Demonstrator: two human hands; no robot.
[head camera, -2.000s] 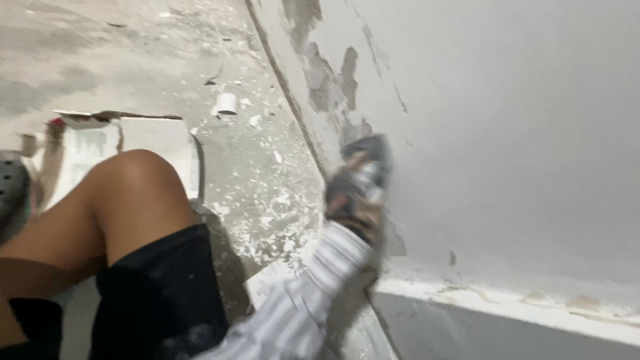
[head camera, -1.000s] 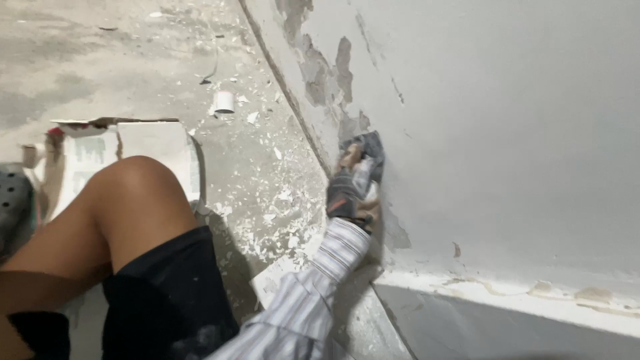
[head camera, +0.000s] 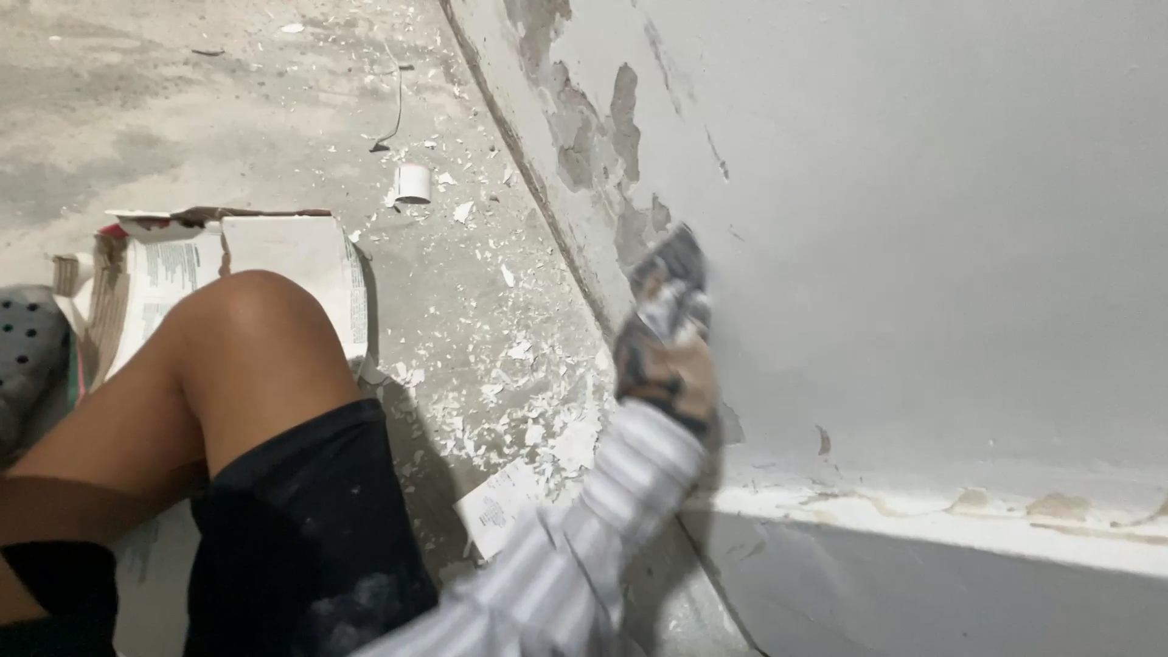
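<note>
My right hand (head camera: 671, 351), blurred and in a striped sleeve, is against the grey-white wall (head camera: 912, 237). Dark patches cover part of the hand; whether they are a glove or dirt I cannot tell. Under the fingers, flat on the wall, is a dark grey pad or sheet (head camera: 680, 260), possibly sandpaper. Just above it the paint has come off in rough patches (head camera: 579, 137) that show bare plaster. My left hand is out of view.
Paint flakes (head camera: 520, 351) litter the concrete floor along the wall's foot. A flattened printed carton (head camera: 292, 242) lies beneath my bent leg. Near it are a small white cylinder (head camera: 412, 184) and a printed paper (head camera: 502, 506). A ledge with chipped paint (head camera: 912, 511) runs along the lower right.
My right hand stays at about the same part of the wall with the dark pad, blurred in the oldest frame and now. Nothing else has plainly changed.
</note>
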